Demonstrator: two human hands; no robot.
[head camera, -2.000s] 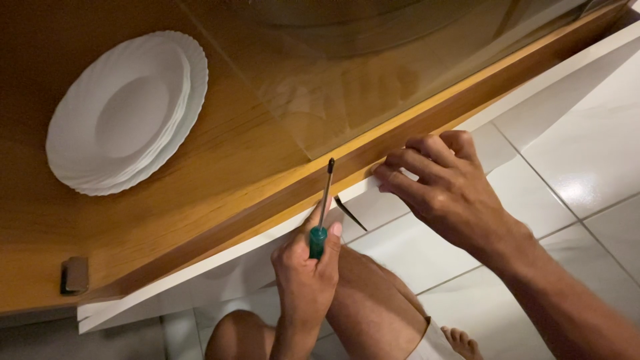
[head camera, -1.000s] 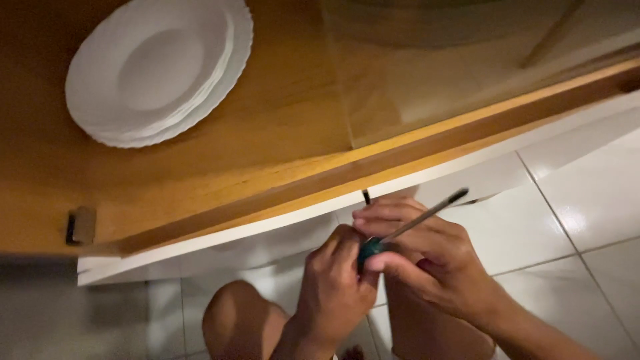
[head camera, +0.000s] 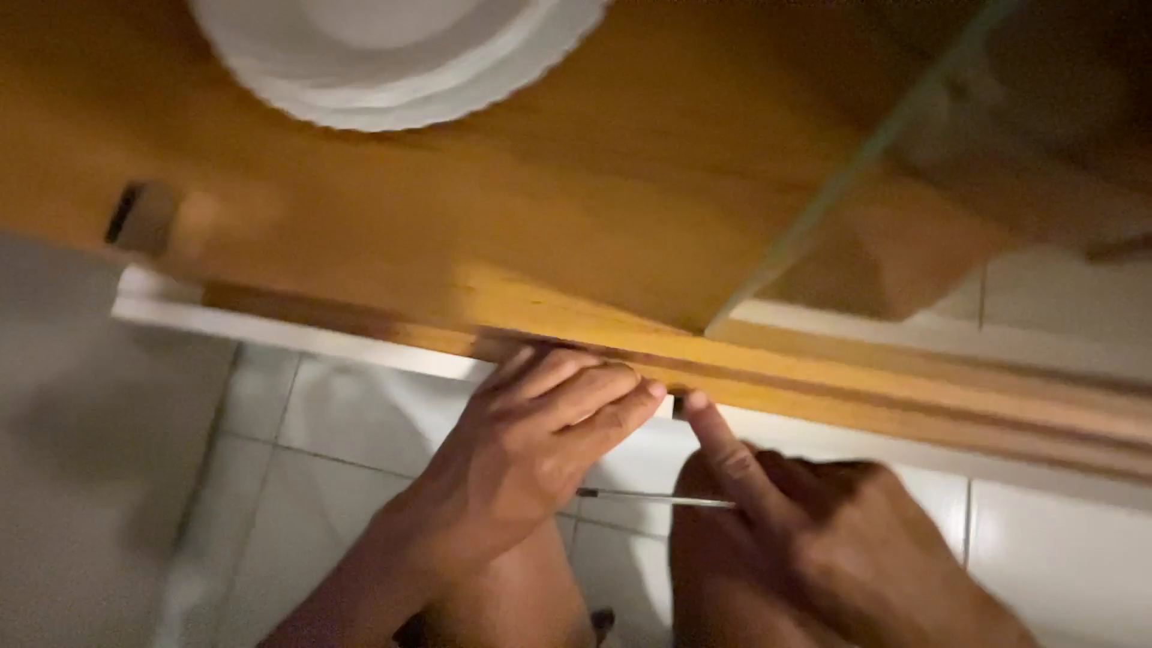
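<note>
The fingers of my left hand (head camera: 540, 450) are curled over the edge of the white panel (head camera: 378, 353), by the groove of the wooden cabinet. My right hand (head camera: 810, 531) has its index finger extended, its tip at a small dark piece (head camera: 678, 407) on the panel edge. Under that finger, a screwdriver (head camera: 652, 498) is held in the same hand. Its metal shaft points left toward my left wrist; its handle is hidden in the palm. The two hands' fingertips are close together, either side of the dark piece.
White stacked plates (head camera: 405, 99) lie on the wooden surface (head camera: 450, 198). A glass pane (head camera: 837, 198) with reflections stands at the right. A small brown fitting (head camera: 144, 219) sits near the left corner. Below are my knees and the white tiled floor (head camera: 333, 513).
The green-handled screwdriver was in my left hand, then between both hands; now my right hand has it. My left hand has moved onto the panel edge. The view has shifted and tilted.
</note>
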